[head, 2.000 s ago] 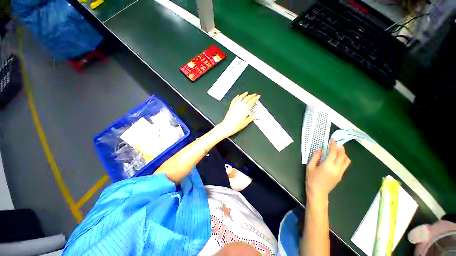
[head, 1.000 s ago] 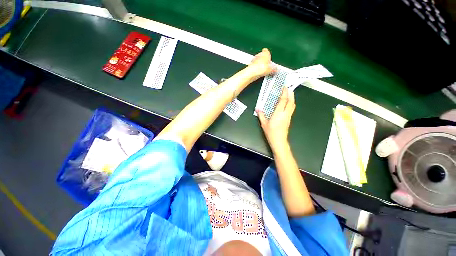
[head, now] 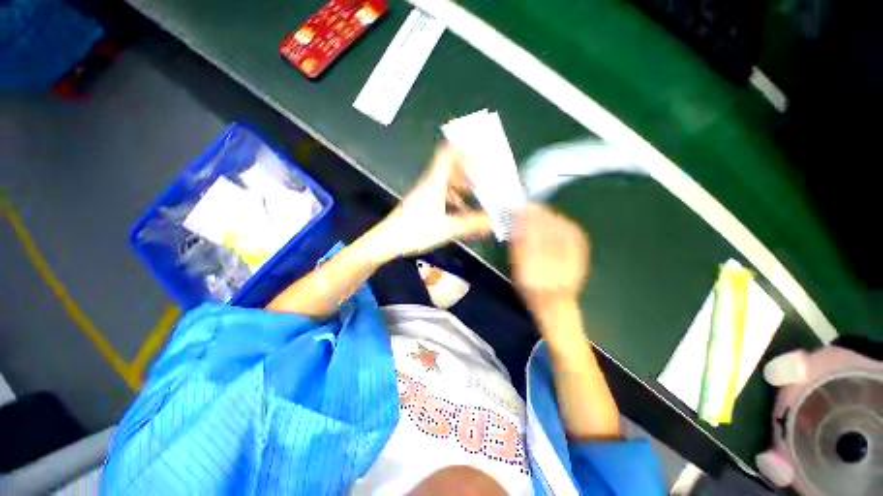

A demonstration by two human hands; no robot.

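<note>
My left hand (head: 433, 205) is bare and holds white dotted strips (head: 489, 165) above the bench's near edge. The strips overlap, and one has a row of small dark marks at its lower end. My right hand (head: 550, 254) is blurred, at the lower end of these strips, with its fingers closed on a pale strip (head: 581, 163) that curves off to the right and is also blurred. Another narrow white strip (head: 399, 68) lies flat on the green bench, beside the red phone or case (head: 332, 36).
A white sheet with a yellow-green strip (head: 724, 344) lies at right, beside the pink fan (head: 840, 417). A blue bin (head: 230, 213) of paper and film stands on the floor at left. A pale rail (head: 620, 131) divides bench and belt.
My hands have moved from the rail side toward the bench's near edge, bringing the dotted sheet and strips with them. The short strip that lay under my left arm no longer lies there.
</note>
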